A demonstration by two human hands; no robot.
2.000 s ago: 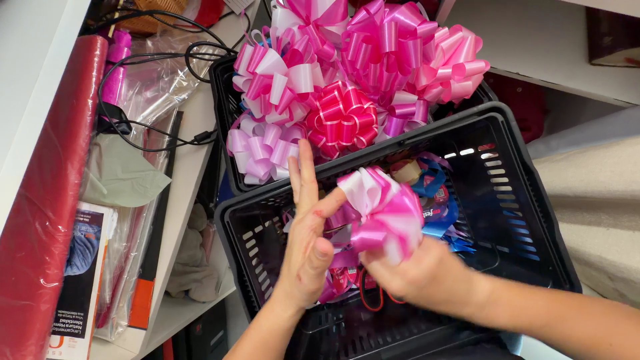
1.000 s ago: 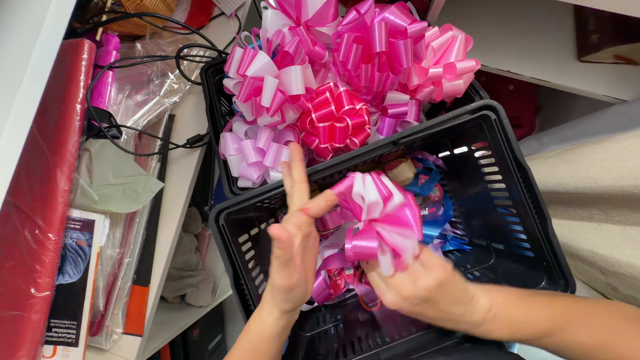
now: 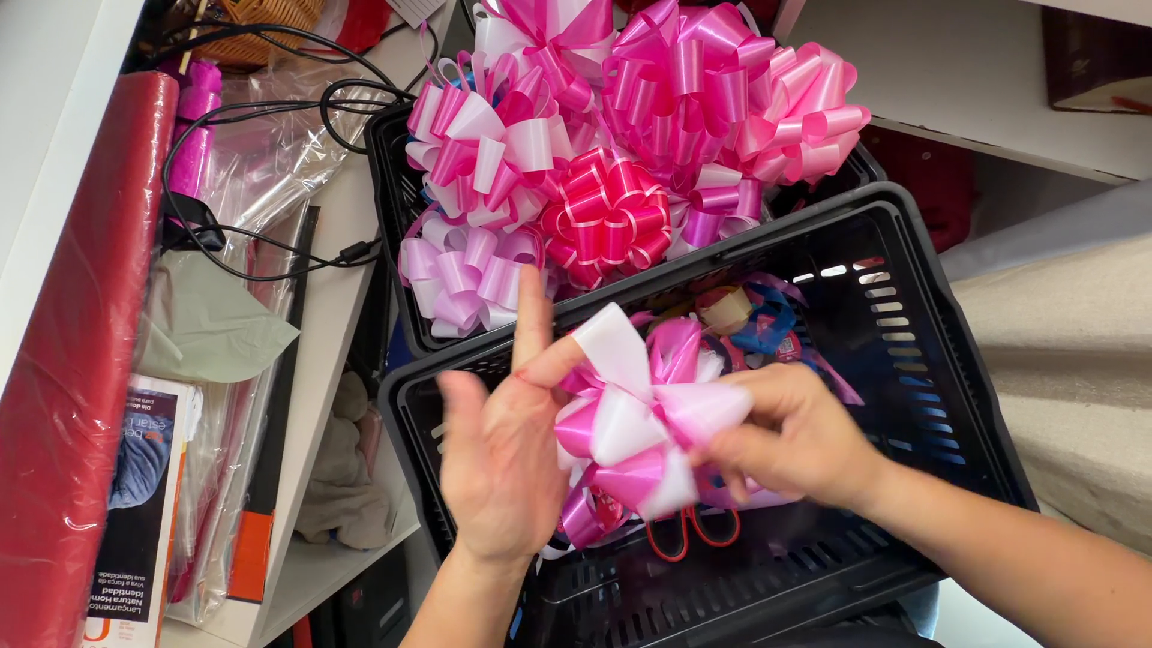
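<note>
Over the near black plastic basket (image 3: pixel 954 315), a pink and white ribbon bow (image 3: pixel 630 414) is between my two hands. My right hand (image 3: pixel 792 436) pinches its loops from the right, fingertips partly hidden by ribbon. My left hand (image 3: pixel 508 445) is at its left side, fingers spread, with a finger against a white loop; whether it grips anything is not clear. Beneath the bow, red-handled scissors (image 3: pixel 693 533) lie in the basket, their blades hidden. Blue ribbon (image 3: pixel 765 324) and other ribbon pieces lie behind it. A red bow (image 3: pixel 607 216) sits among several pink and lilac bows in the far basket.
The far black basket (image 3: pixel 387 225) touches the near one. To the left are black cables (image 3: pixel 261 108), clear plastic film (image 3: pixel 270 171), a long red wrapped roll (image 3: pixel 81 360) and a printed magazine (image 3: pixel 135 504). Beige cloth (image 3: pixel 1062 360) hangs at the right, below a white shelf (image 3: pixel 1008 117).
The bow has turned between my hands, and a white loop now stands up near my left fingers. My right hand stays at its right side. The bows in the far basket have not moved.
</note>
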